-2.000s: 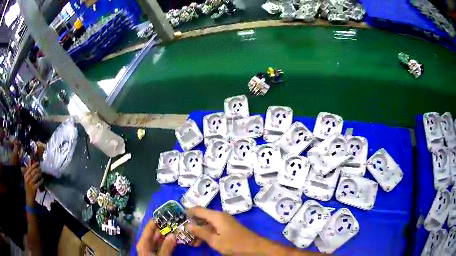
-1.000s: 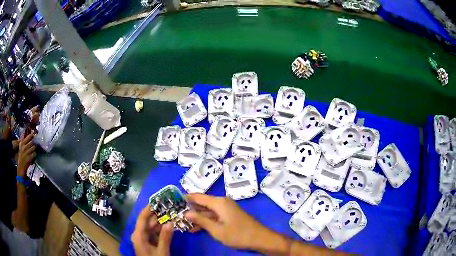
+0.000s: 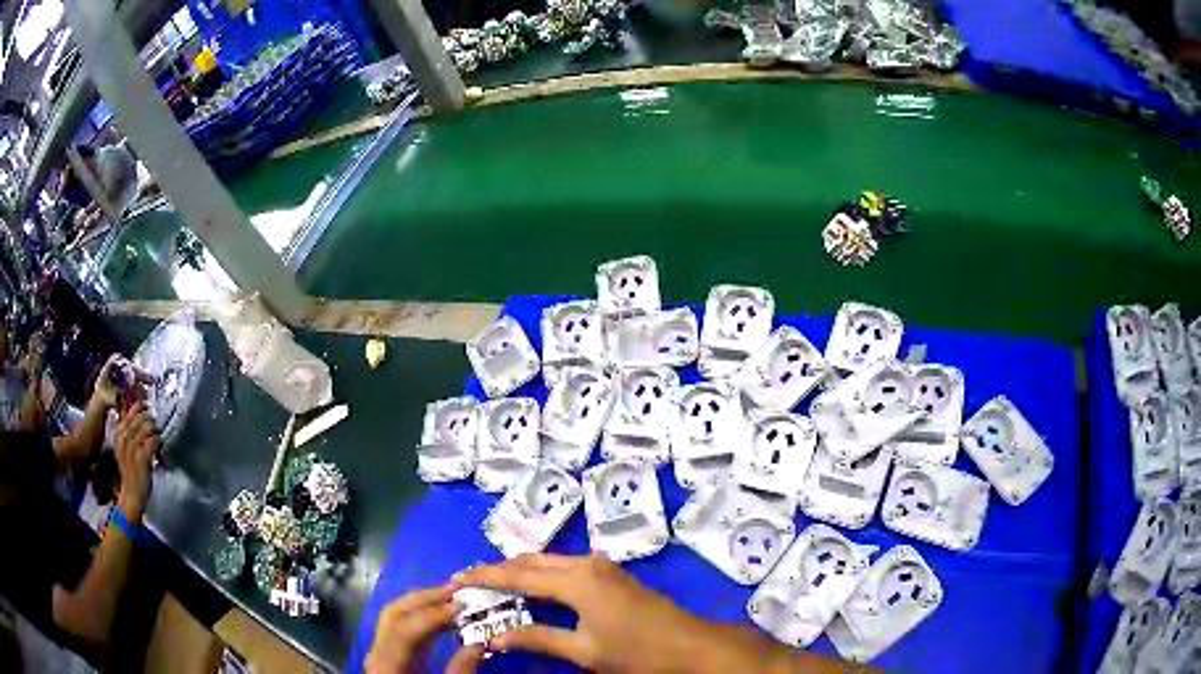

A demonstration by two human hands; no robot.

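Observation:
A circuit board assembly [image 3: 489,619] is held between my two hands at the bottom of the view; its white and dark parts show, the rest is hidden by fingers. My left hand [image 3: 419,628] grips it from the left. My right hand [image 3: 580,608] covers its top and right side. White socket housings [image 3: 623,506] lie loose on a blue sheet [image 3: 1008,560] beside and beyond my hands, some overlapping.
A green belt [image 3: 632,184] carries board clusters [image 3: 851,237]. More board clusters [image 3: 281,529] lie on the dark bench at left, near a pale wrapped bundle [image 3: 279,358] and a metal post [image 3: 198,171]. Another person's arm [image 3: 121,527] is at left. Housings [image 3: 1150,435] stand in rows at right.
The board has turned in my hands, so its green face and yellow part no longer show. My right fingers have moved over its top. The belt clusters have shifted right.

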